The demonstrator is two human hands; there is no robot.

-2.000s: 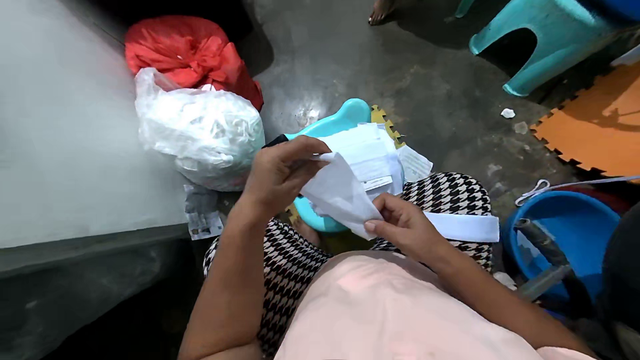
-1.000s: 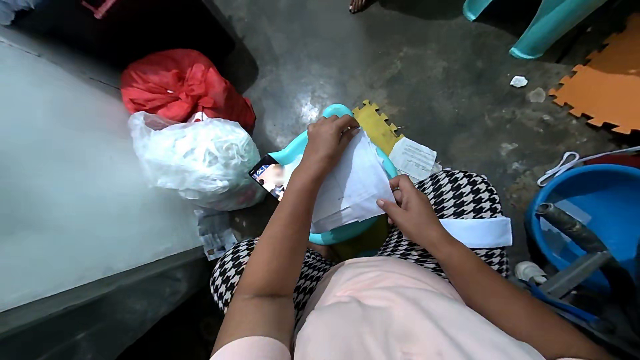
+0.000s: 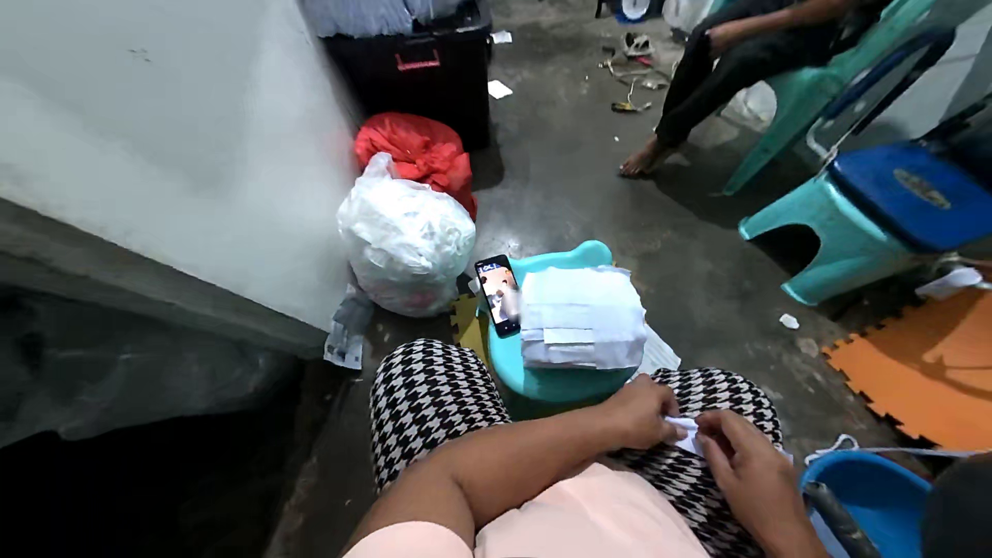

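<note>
Over my right thigh, my left hand (image 3: 645, 415) and my right hand (image 3: 736, 449) hold a small white piece of paper or cloth (image 3: 685, 434) between their fingertips. Just beyond them stands a turquoise plastic stool (image 3: 535, 380). On its seat lies a stack of white folded sheets (image 3: 581, 318), with smaller white strips on the near side. A smartphone (image 3: 498, 296) with a lit screen rests on the stool's left edge. A printed paper (image 3: 657, 355) shows at the right of the stack.
A stuffed white plastic bag (image 3: 407, 236) and a red bag (image 3: 418, 155) stand by the wall at left, before a black bin (image 3: 411, 85). A seated person's leg (image 3: 686, 93), a blue-topped stool (image 3: 914, 194), orange foam mat (image 3: 922, 364) and blue basin (image 3: 872, 488) are on the right.
Both hands have moved from over the stool to my right thigh. The large white sheet they held a second ago is no longer in them. The view has shifted to show more of the room.
</note>
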